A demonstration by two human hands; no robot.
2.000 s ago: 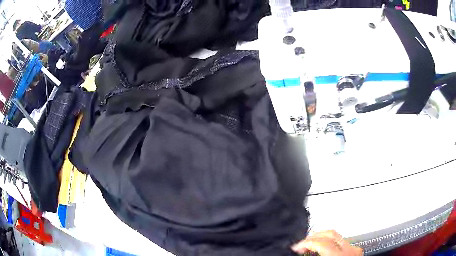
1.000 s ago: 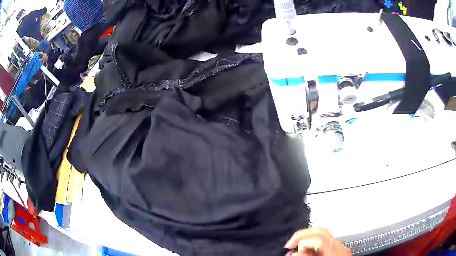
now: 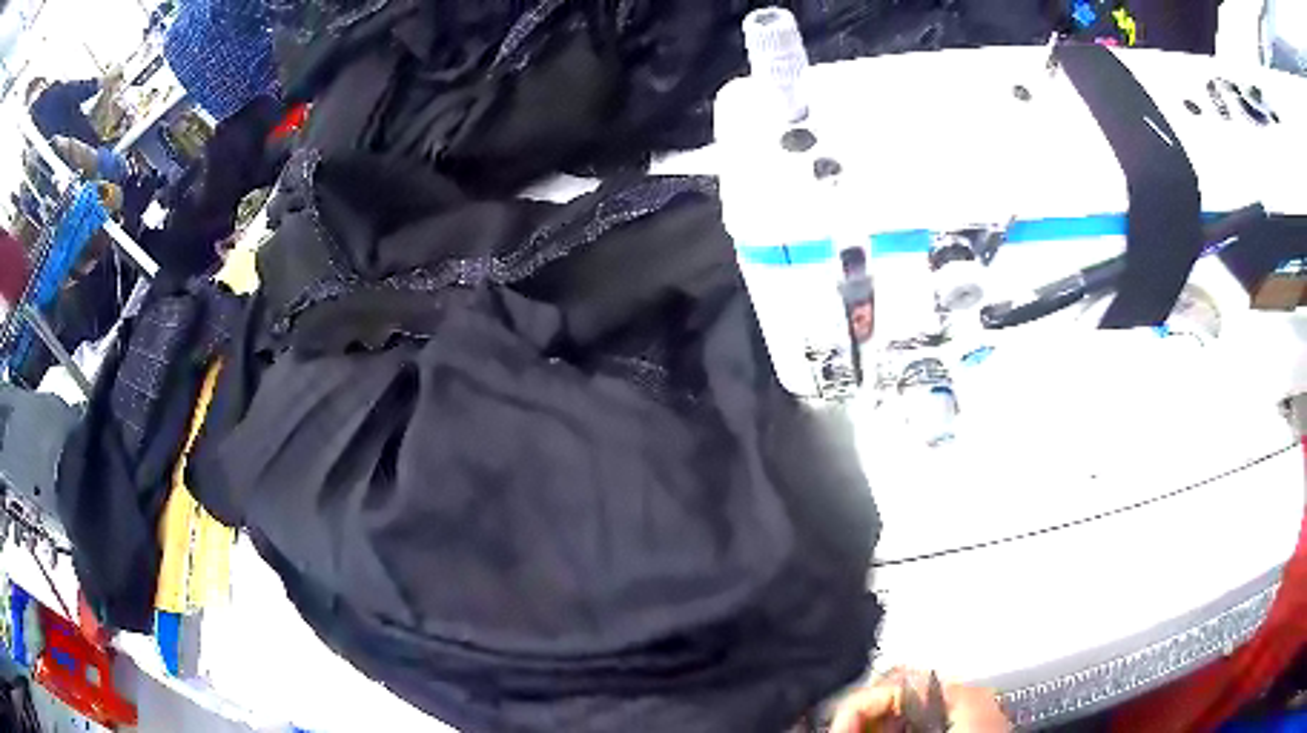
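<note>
A black garment piece [image 3: 573,487] lies spread and creased to the left of the sewing machine's needle area. A greyish overlocked seam allowance [image 3: 487,269] runs across its upper part. The white sewing machine head [image 3: 917,158] stands at its right, with the presser foot and needle area [image 3: 846,375] beside the cloth. One hand, seemingly my right hand [image 3: 917,705], shows at the bottom edge near the cloth's lower right corner. It is cut off, with its fingers bent; whether it grips the cloth or a small dark thing is unclear. My left hand is not in view.
A heap of black garments [image 3: 573,86] lies behind the piece. A dark checked cloth [image 3: 136,387] hangs at left beside a yellow strip [image 3: 194,530]. A black fabric band [image 3: 1140,172] wraps the machine arm. A red object [image 3: 79,666] is at lower left. A person [image 3: 65,108] is far back.
The view has shifted slightly, so the machine sits lower and further left. My hand stays by the cloth's lower right corner, now lower in the picture. The cloth lies almost unchanged.
</note>
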